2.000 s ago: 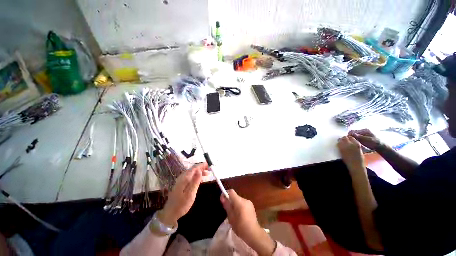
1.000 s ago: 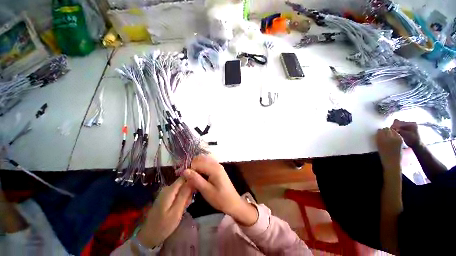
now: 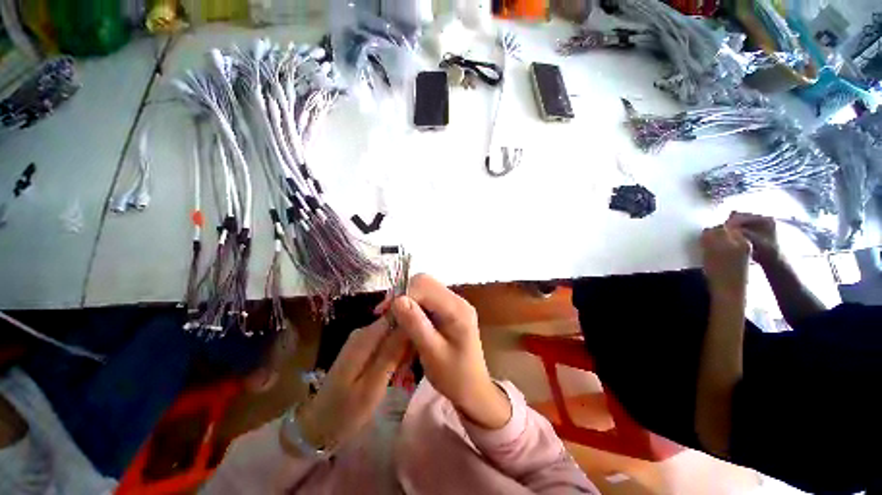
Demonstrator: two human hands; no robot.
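My left hand and my right hand meet just past the table's front edge, fingertips together. They pinch thin wires, whose ends stick up above the fingertips. What else lies between the fingers is hidden, and the white cable body cannot be made out. A large harness bundle lies on the table at the left, its thin dark wires fanning towards the edge. Small black pieces lie beside it, and another short black piece is just beyond my fingertips.
Two phones, a black coiled cord and a lone hooked cable lie further back. A dark heap is at the right, near another person's hands. More bundles lie far right. Red stools stand below.
My hands, earlier apart on a white cable with a black band, have come together at thin wires. In the last second the wire ends have come into view above the fingertips. The view has shifted.
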